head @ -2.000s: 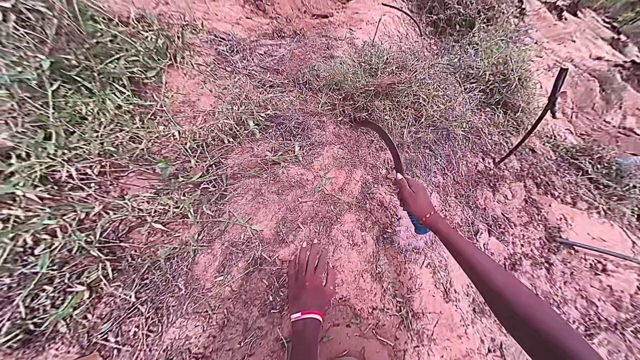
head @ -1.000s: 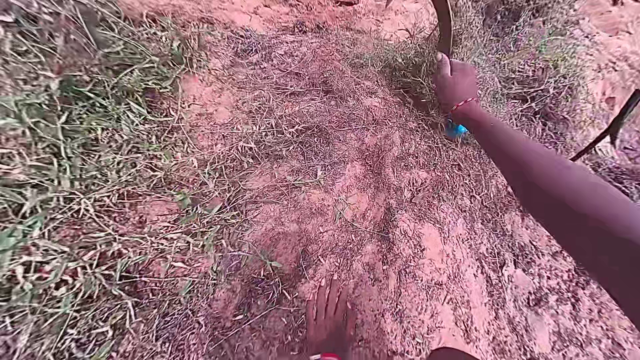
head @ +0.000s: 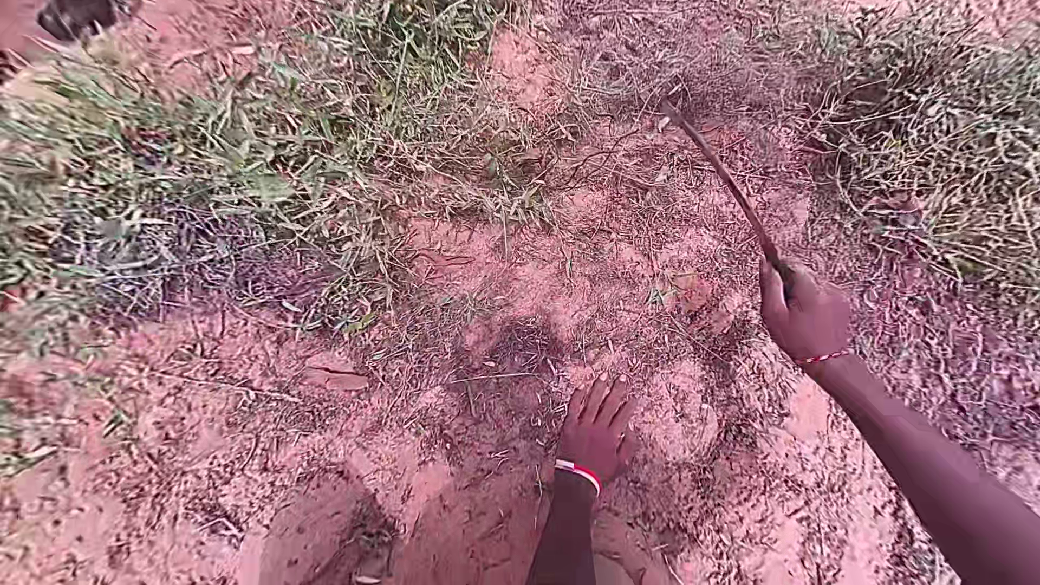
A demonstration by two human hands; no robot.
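Observation:
My right hand [head: 806,313], with a thin red band at the wrist, grips a sickle by its handle, which the fingers hide. The sickle's dark, slightly curved blade [head: 723,175] points up and to the left, over dry cut grass and reddish soil. Below and to the left of it, my left hand [head: 597,431] lies palm down on the soil with its fingers somewhat apart and nothing in them. A red and white band circles that wrist. Short dry stalks are scattered around both hands.
Green and dry grass [head: 325,138] covers the upper left. Another tuft of grass [head: 959,154] stands at the right. A dark object [head: 77,16], too blurred to name, is at the top left corner. Reddish soil [head: 268,455] with footprint-like hollows spreads across the lower part.
The view has shifted to the left. The sickle, raised at the top edge a second ago, is now lower, with its whole blade in view. My left hand still rests on the soil.

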